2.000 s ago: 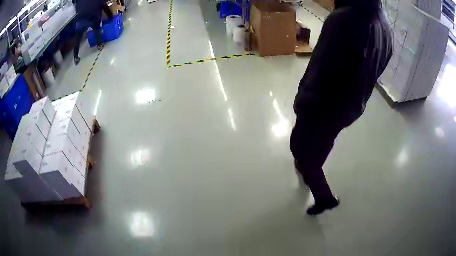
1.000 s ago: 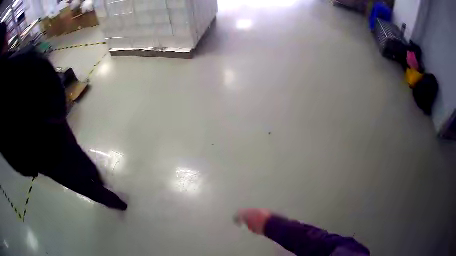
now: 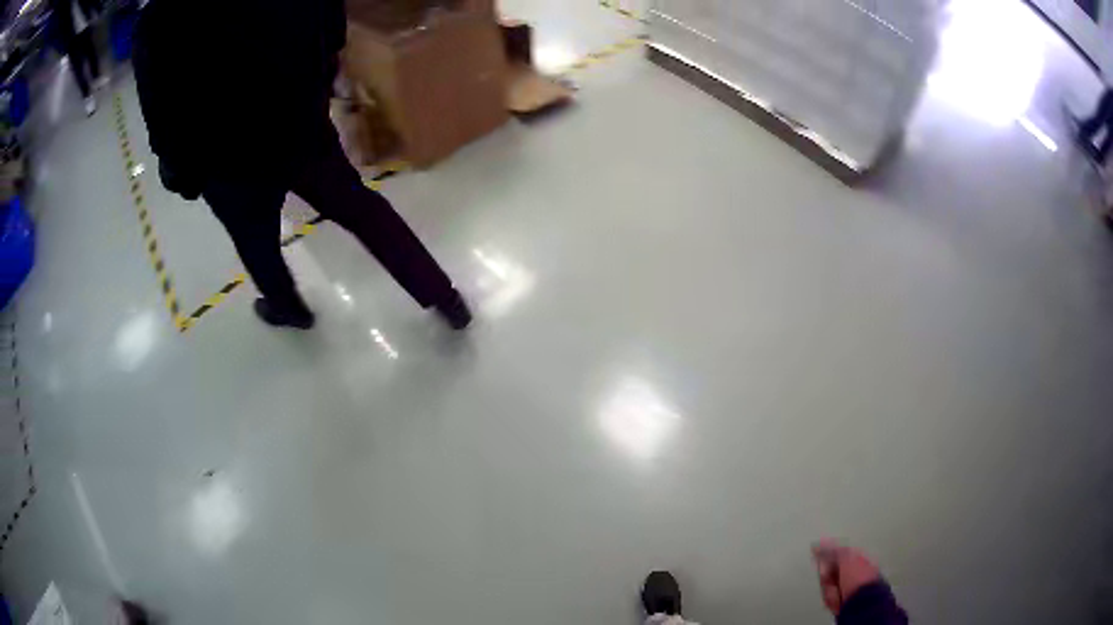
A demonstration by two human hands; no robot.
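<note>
My right hand [image 3: 845, 571] is low at the right of the view, small and blurred, with a dark purple sleeve behind it. Its fingers look curled, but whether it holds anything cannot be told. My left hand is not in view. Nearest in front of me is the glossy grey-green floor [image 3: 513, 452], with the tip of my dark shoe [image 3: 662, 593] at the bottom edge.
A person in dark clothes [image 3: 250, 110] walks at the upper left. Beyond stands a brown cardboard carton [image 3: 446, 86] by yellow-black floor tape [image 3: 149, 232]. A wrapped white stack [image 3: 793, 67] stands at the upper right. Blue bins [image 3: 15, 250] are at the left edge.
The view has swung back to the left. The walking person is now farther off, near the carton. My right hand has shifted right and lower, and my shoe has come into view.
</note>
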